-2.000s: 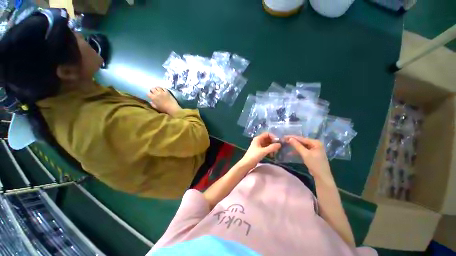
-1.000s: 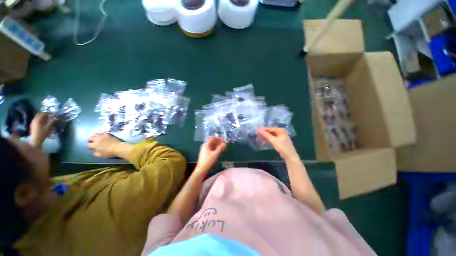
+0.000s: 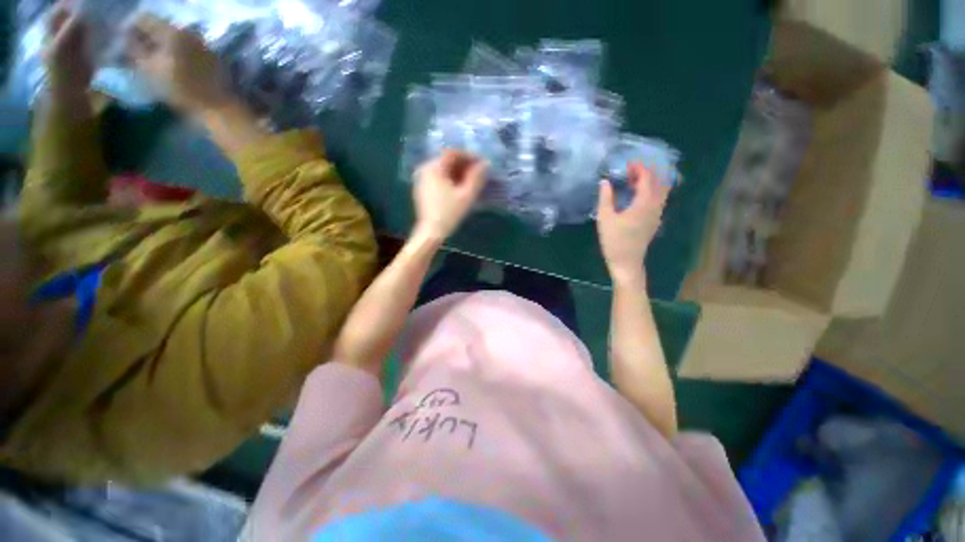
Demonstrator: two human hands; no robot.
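Note:
A pile of clear zip bags (image 3: 540,132) with small dark parts lies in overlapping layers on the dark green bench in front of me. My left hand (image 3: 450,191) is at the pile's near left edge, fingers curled with the tips close together; blur hides whether it holds a bag. My right hand (image 3: 633,217) is at the pile's right end, over a bag (image 3: 658,159), with thumb and fingers spread apart around its near edge. Whether it grips that bag is not clear.
A person in a mustard sleeve (image 3: 307,206) sits close on my left, hands at another bag pile (image 3: 307,53). An open carton (image 3: 868,191) with rows of packed bags (image 3: 760,185) stands at the right. A blue crate (image 3: 778,450) holding clear plastic is at lower right.
My right hand has moved right from the pile's middle to its right end. My left hand remains at the near left edge. The view has shifted, and the neighbour's hands are now together at their pile.

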